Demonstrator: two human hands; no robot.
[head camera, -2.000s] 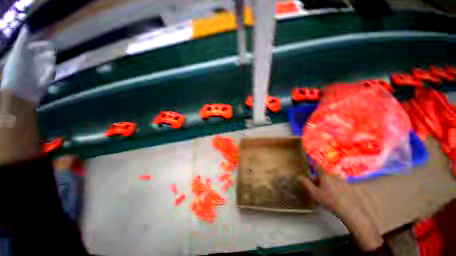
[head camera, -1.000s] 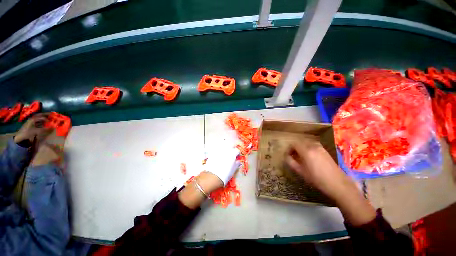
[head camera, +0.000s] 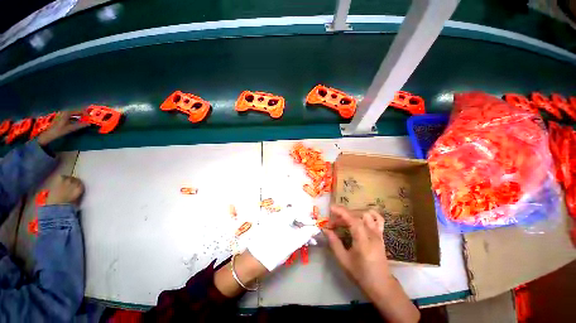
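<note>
My left hand (head camera: 278, 238), in a white glove, is over the white bench beside the box, its fingertips at a small orange plastic part (head camera: 323, 223). My bare right hand (head camera: 361, 243) meets it there, fingertips on the same part, over the near left edge of the cardboard box (head camera: 431, 211). Whether a metal piece is in my right fingertips is too small to tell. Tiny dark metal parts (head camera: 399, 236) lie in the box. Small orange parts (head camera: 311, 165) are piled left of the box, with several loose ones further left.
Orange controller shells (head camera: 260, 104) stand along the green conveyor belt (head camera: 221, 63). A pale metal upright (head camera: 404, 57) rises behind the box. A clear bag of orange parts (head camera: 489, 164) sits on a blue basket (head camera: 419, 140) at right. A person's denim sleeve (head camera: 60, 236) is at left.
My right hand has come from inside the box leftward to my left hand's fingertips. My left hand has shifted slightly nearer me. The person at left now touches a shell on the belt.
</note>
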